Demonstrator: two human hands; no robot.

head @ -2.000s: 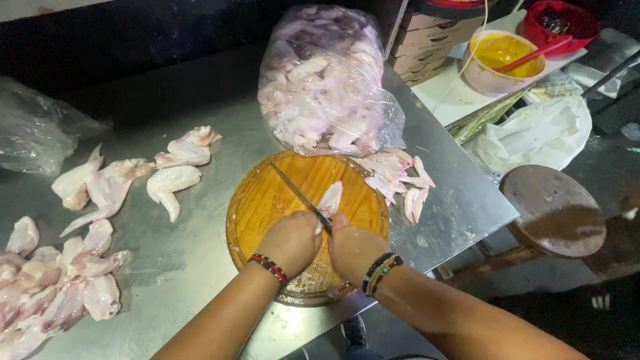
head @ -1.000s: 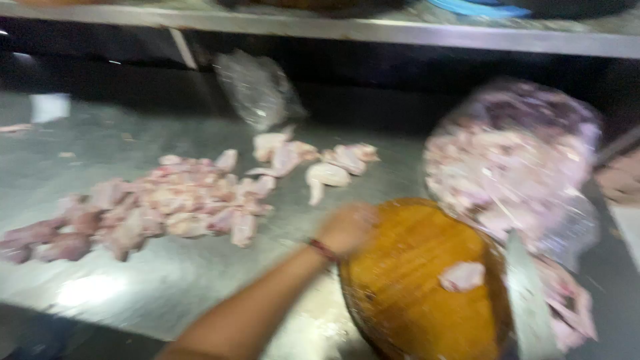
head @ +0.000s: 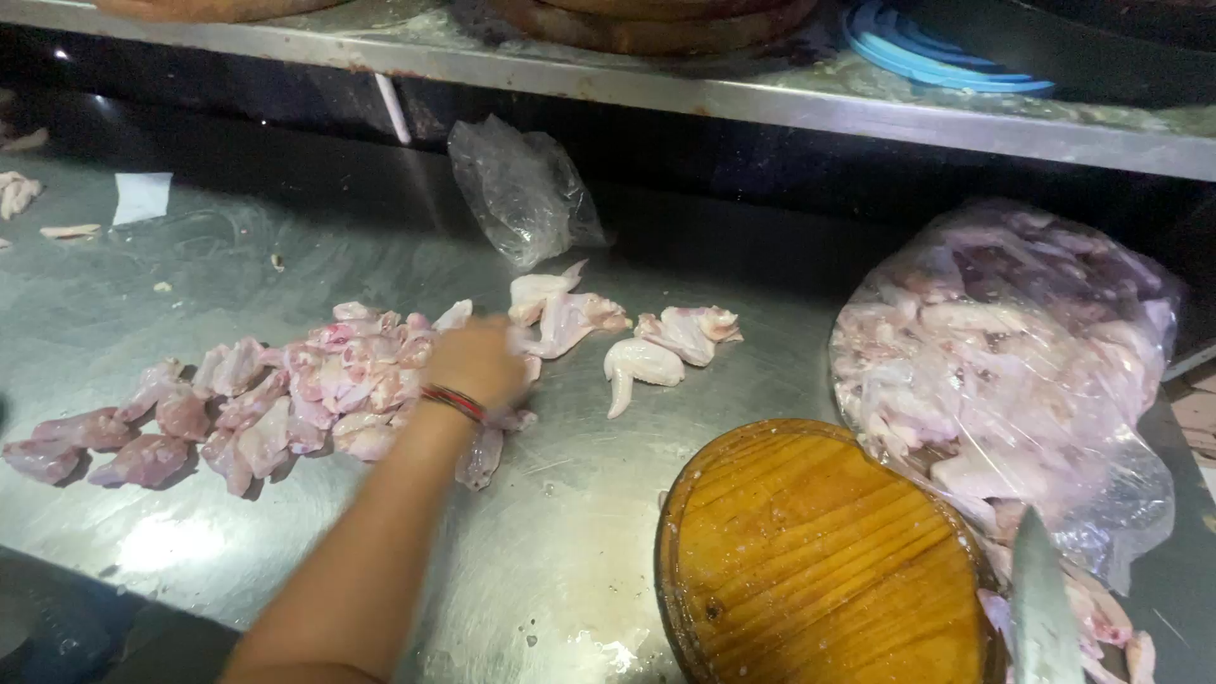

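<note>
My left hand point(head: 478, 366), with a red and black bracelet, is blurred over the right end of a pile of raw chicken wing pieces point(head: 347, 375); whether it holds a piece cannot be seen. Just right of it lie several whole wings point(head: 646, 366). A round wooden cutting board point(head: 826, 560) is bare on top. The blade of a knife point(head: 1042, 608) points up at the lower right; its handle and my right hand are out of view. Cut wing tips point(head: 1102, 608) lie beside the board, partly behind the blade.
A large clear plastic bag of raw chicken point(head: 1016, 351) stands behind the board on the steel table point(head: 570, 551). A crumpled plastic bag point(head: 522, 190) and a white paper piece point(head: 142, 197) lie farther back. A steel shelf edge point(head: 665, 90) runs across above.
The view has swung left. My left hand has gone from the board to the wing pile. The small piece on the board one second ago is gone from it. My right hand has left view.
</note>
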